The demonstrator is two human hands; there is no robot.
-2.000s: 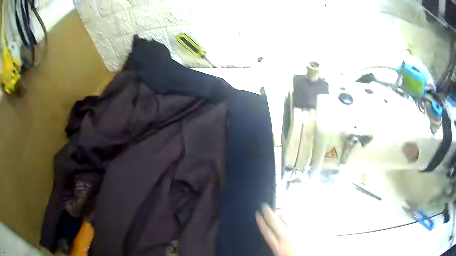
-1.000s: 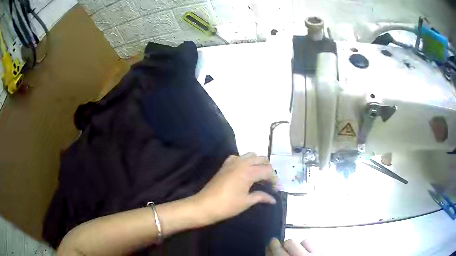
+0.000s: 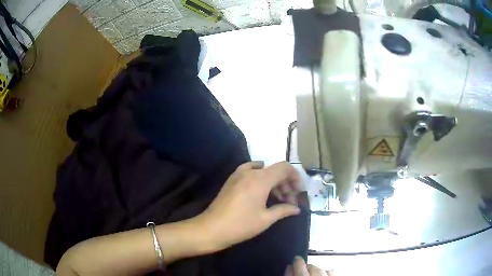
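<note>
The dark plum and navy-black garment point(image 3: 178, 140) lies in soft folds left of the sewing machine point(image 3: 399, 108). My left hand point(image 3: 253, 199), with a bracelet at the wrist, rests on the cloth and pinches its narrow right edge point(image 3: 303, 226) between thumb and fingers. My right hand point(image 3: 307, 268) is mostly cut off by the bottom border; its visible fingertips hold the same edge lower down. The edge lies just left of the brightly lit presser foot and needle area point(image 3: 332, 194), not under it.
A brown cardboard guard point(image 3: 38, 156) stands at left, with a yellow plug point(image 3: 4, 94) and cables. A yellow-green cutter point(image 3: 202, 8) lies by the brick-patterned wall. A black scrap point(image 3: 214, 72) lies beyond the garment. A thin dark tool point(image 3: 438, 186) lies right of the needle.
The view has moved closer to the machine. Two seconds ago only one hand showed at the cloth; since then my left hand has come onto it, the navy panel has been folded over, and both hands hold the edge.
</note>
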